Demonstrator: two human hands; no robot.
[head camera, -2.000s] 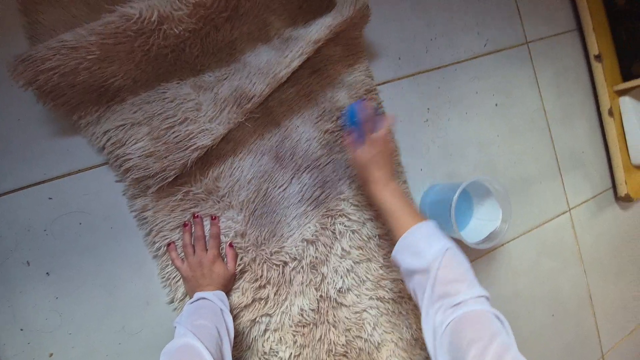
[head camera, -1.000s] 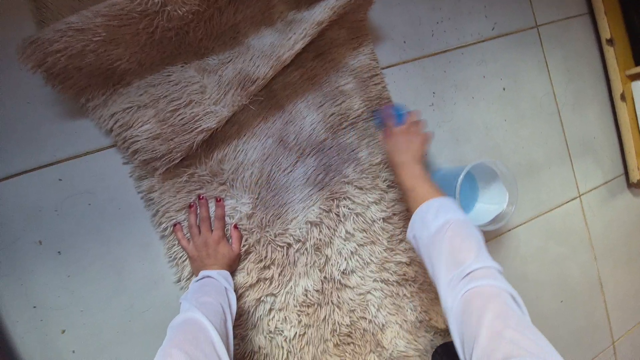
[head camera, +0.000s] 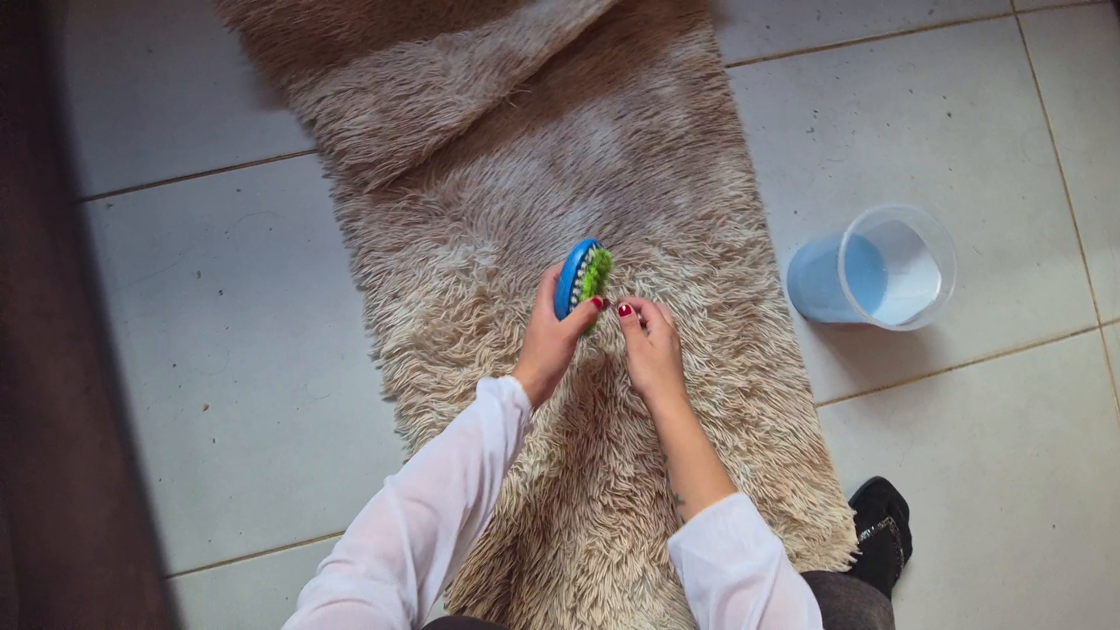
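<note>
A blue scrubbing brush (head camera: 575, 278) with white and green bristles is gripped in my left hand (head camera: 549, 337), its bristles turned to the right. Close beside the bristles is my right hand (head camera: 652, 346), thumb and forefinger pinched together; whether something small is between them cannot be told. Both hands are over a beige shaggy rug (head camera: 490, 324), which has a greyish patch above the brush and a fold across its upper part. To the right of the rug, a clear plastic container (head camera: 901, 267) holds blue liquid.
Pale floor tiles (head camera: 254, 367) with dark specks lie on both sides of the rug. A dark brown surface (head camera: 61, 350) runs along the left edge. At the lower right, a black flip-flop (head camera: 879, 534) on a foot is beside the rug's edge.
The brush, in my right hand at the rug's right side before, is now in my left hand. My left hand has left its flat rest on the rug, and both hands have come together.
</note>
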